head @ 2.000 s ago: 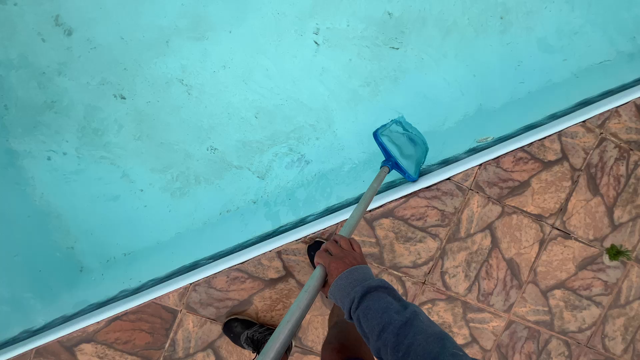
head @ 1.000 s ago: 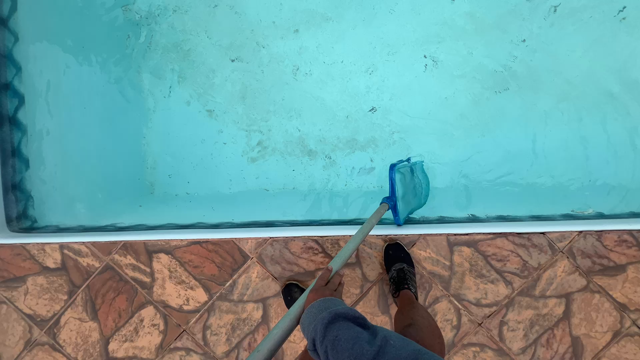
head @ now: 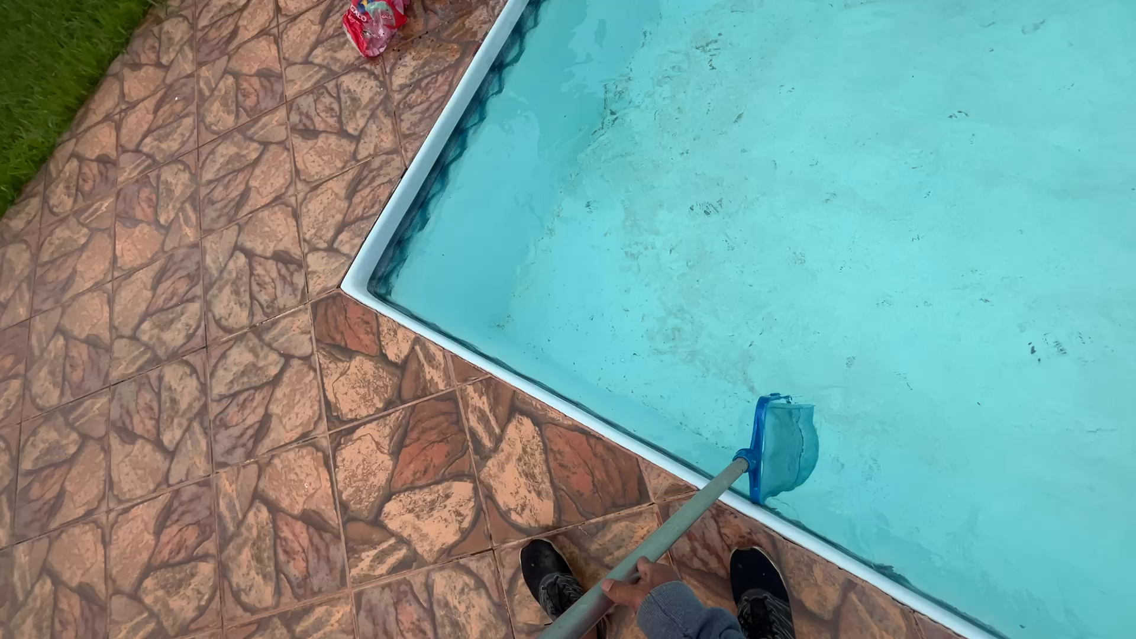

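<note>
My right hand (head: pixel 641 583), in a grey-blue sleeve, is closed around the pole (head: pixel 661 543) of a pool skimmer net near the bottom of the view. The grey pole slants up to the right across the pool's white edge. At its far end the blue-framed skimmer net (head: pixel 785 448) lies at the water just inside the edge, its mesh trailing to the right. The pole's lower end runs out of view. My left hand is not in view.
The swimming pool's white rim (head: pixel 568 406) turns a corner at the left. Stone-patterned tiles (head: pixel 266 497) surround it, with grass (head: pixel 53 80) beyond. A red plastic bag (head: pixel 374 25) lies at the top. My two dark shoes (head: pixel 761 586) stand near the rim.
The view has swung left, bringing the pool corner, the grass and the red bag into sight. My right hand still holds the pole, and the net remains by the pool edge.
</note>
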